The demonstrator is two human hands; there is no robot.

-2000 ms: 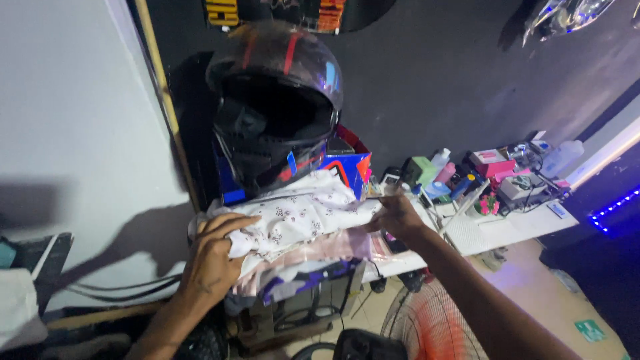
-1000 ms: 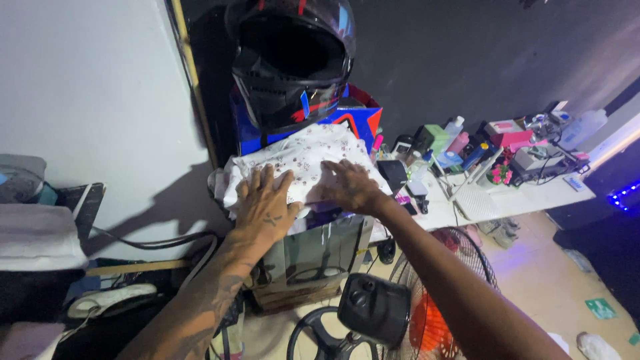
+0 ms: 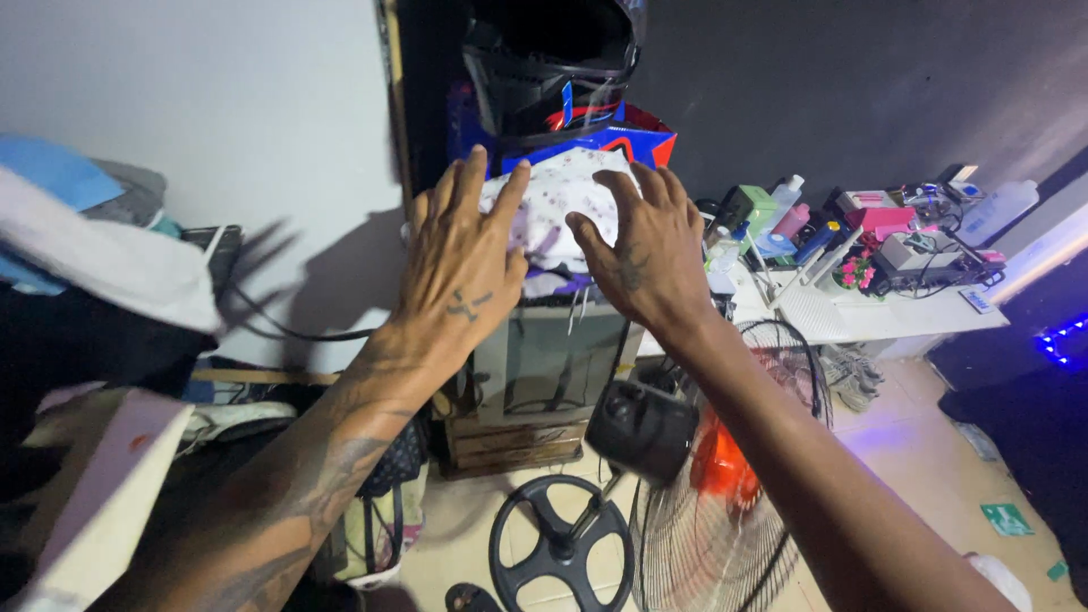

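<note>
A white cloth with a small floral print [image 3: 565, 200] lies folded on a pile of fabric, on top of a glass-fronted cabinet [image 3: 557, 365]. Over its left part is my left hand [image 3: 467, 238], fingers spread and holding nothing. My right hand [image 3: 650, 246] is over the cloth's right part, fingers curved and apart, also holding nothing. Whether the fingertips touch the cloth cannot be told. Behind the cloth, a dark motorcycle helmet [image 3: 552, 89] rests on a blue and red box [image 3: 654, 146]. Purple fabric [image 3: 557, 283] shows beneath the cloth.
A standing fan [image 3: 722, 510] with a black round base [image 3: 561, 544] is below my right arm. Bottles, boxes and pink flowers [image 3: 854, 272] crowd a white table [image 3: 892, 314] at right. Clothes [image 3: 93, 246] are heaped at left. Shoes [image 3: 850, 374] lie under the table.
Two seconds ago both hands held the floral cloth at its sides; one second ago they lay flat on it. Now they are raised with fingers spread. The view has shifted downward.
</note>
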